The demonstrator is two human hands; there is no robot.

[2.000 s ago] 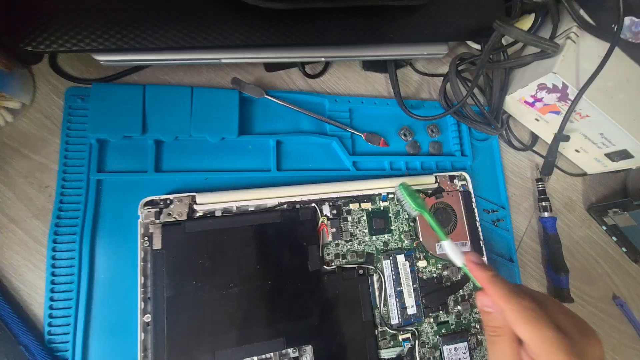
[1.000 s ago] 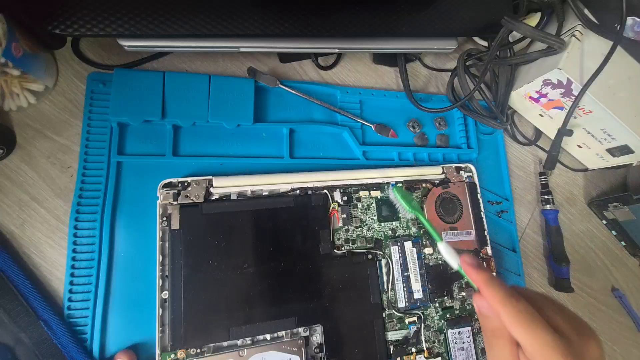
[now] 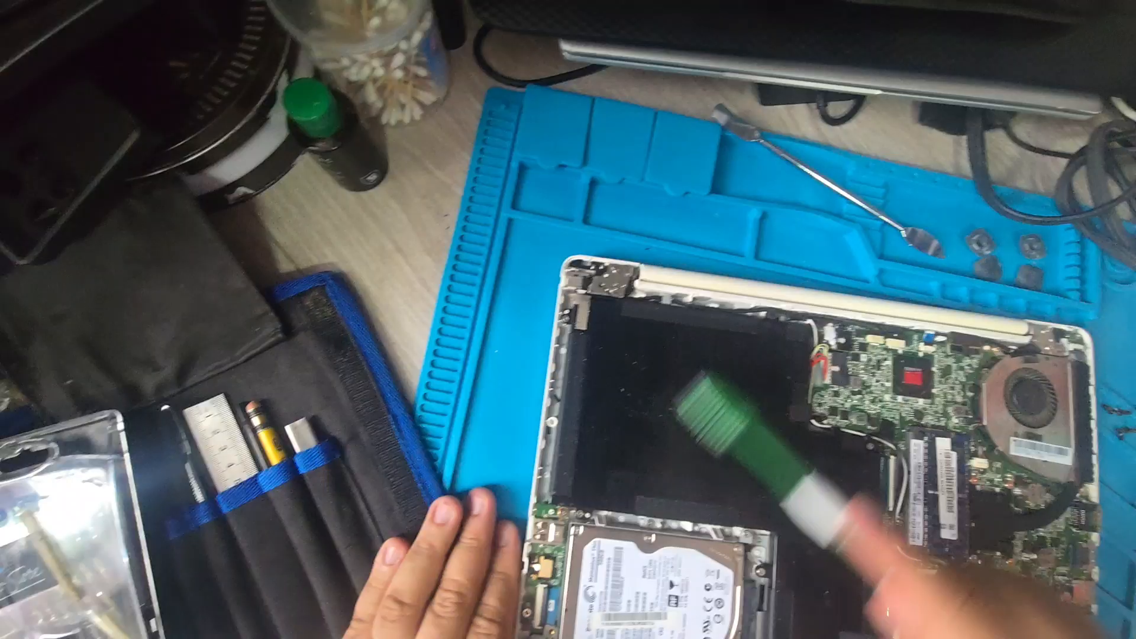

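Note:
An opened white laptop base (image 3: pixel 548 417) shows its circuit board (image 3: pixel 861 377), cooling fan (image 3: pixel 1029 397), memory module (image 3: pixel 927 497) and hard drive (image 3: pixel 657 577). My right hand (image 3: pixel 923 568), blurred at lower right, grips a green and white toothbrush (image 3: pixel 772 457), its bristled head over the black area left of the board; whether it touches is unclear. My left hand (image 3: pixel 453 568) lies with fingers extended at the laptop's lower left edge, partly over the blue silicone work mat (image 3: pixel 479 373). It holds nothing visible. The chip (image 3: pixel 912 376) on the board has a red centre.
A metal double-ended spudger (image 3: pixel 825 182) and small round parts (image 3: pixel 981 241) lie at the mat's top. To the left are a black tool roll (image 3: pixel 355 426) with a steel ruler (image 3: pixel 220 444), a clear plastic case (image 3: pixel 71 532), a green-capped bottle (image 3: pixel 333 133) and cotton swabs (image 3: pixel 399 80).
The toothbrush in my right hand has moved left from the circuit board to over the black area. My left hand has come into fuller view. The view has shifted left.

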